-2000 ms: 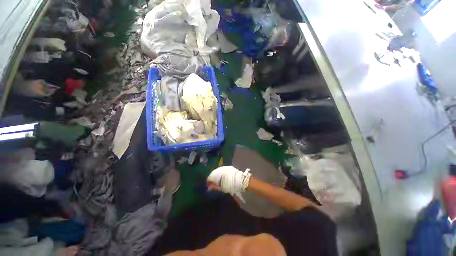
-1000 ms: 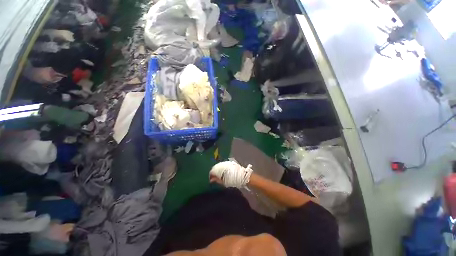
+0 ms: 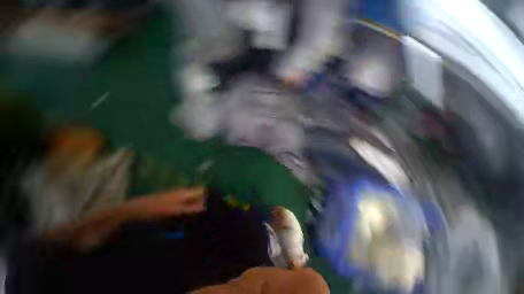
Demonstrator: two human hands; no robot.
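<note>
The whole view is strongly blurred. My right hand (image 3: 288, 234), wrapped in a white band, is low in the centre; its fingers are too blurred to read. My left hand (image 3: 191, 200) is bare, at the end of a forearm reaching in from the left. I cannot tell whether either hand holds anything. A blue crate (image 3: 338, 227) with cream cloth pieces (image 3: 382, 241) stands on the floor to the right of my right hand, apart from it.
Green floor (image 3: 138, 97) runs from upper left to the centre. Blurred grey and white cloth heaps (image 3: 258, 118) lie ahead and to the right. A pale, curved surface crosses the upper right. A skin-coloured shape sits at the bottom edge.
The view has swung sharply to the left and blurred. The crate has shifted from upper centre to lower right. My left forearm and hand have come into view.
</note>
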